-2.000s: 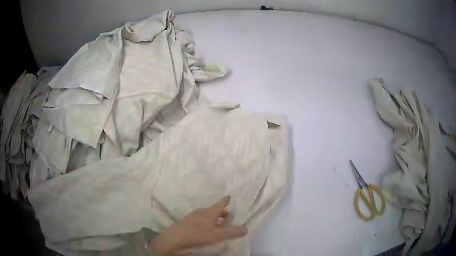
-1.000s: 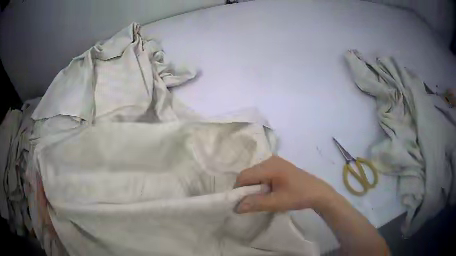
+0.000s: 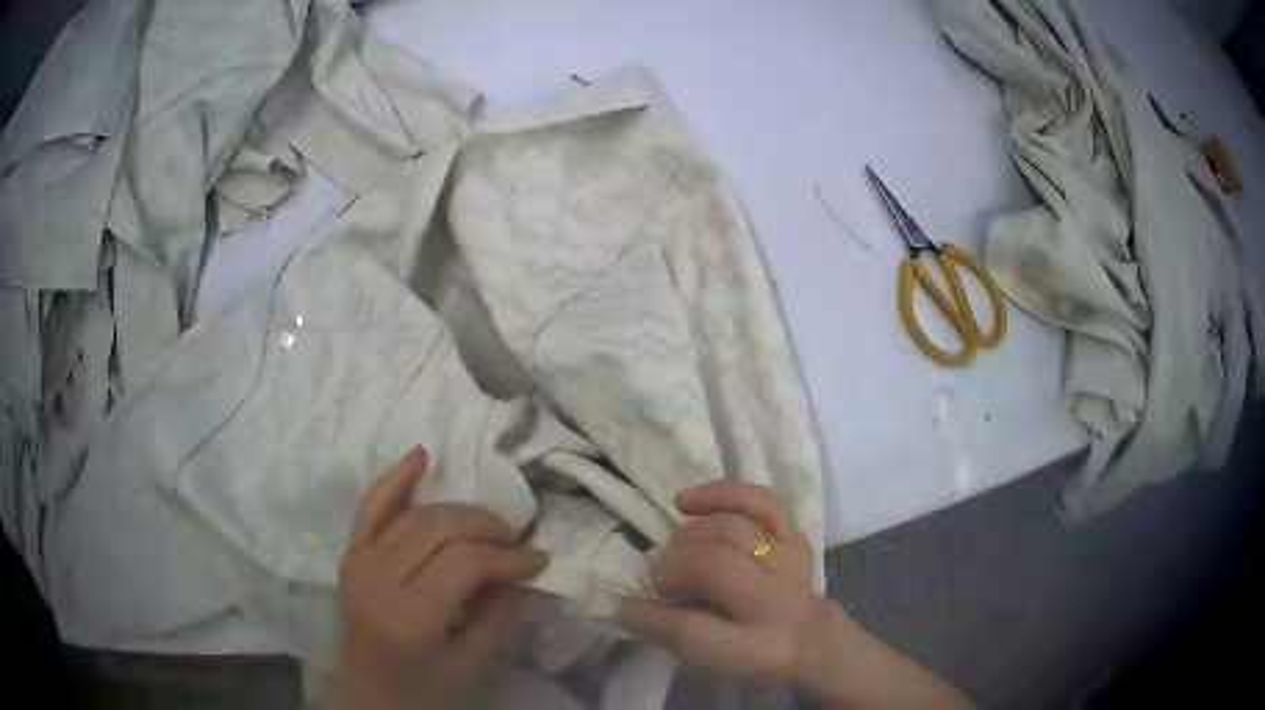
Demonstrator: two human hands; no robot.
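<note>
A pale off-white garment piece [image 3: 597, 305] is spread in front of me, with sewn seams and a dark fold opening near its middle. My left hand [image 3: 437, 583] and my right hand [image 3: 735, 583] are both at its lower middle, pinching a seam or edge between their fingertips. My right hand has a yellow ring. The yellow-handled scissors [image 3: 936, 278] lie on the white table right of the garment, blades pointing up and left, touched by neither hand.
A heap of pale cloth [image 3: 181, 125] lies at the upper left. A narrower bundle [image 3: 1096, 222] lies at the right, over the table edge, with a small orange-brown object [image 3: 1221, 167] beside it. Thin dark thread bits lie left of the scissors. Dark grey floor [image 3: 999, 610] shows below.
The view has tilted down. The garment lies differently, with its folded top laid open. My right hand has moved down to the lower middle, and my left hand has come into view.
</note>
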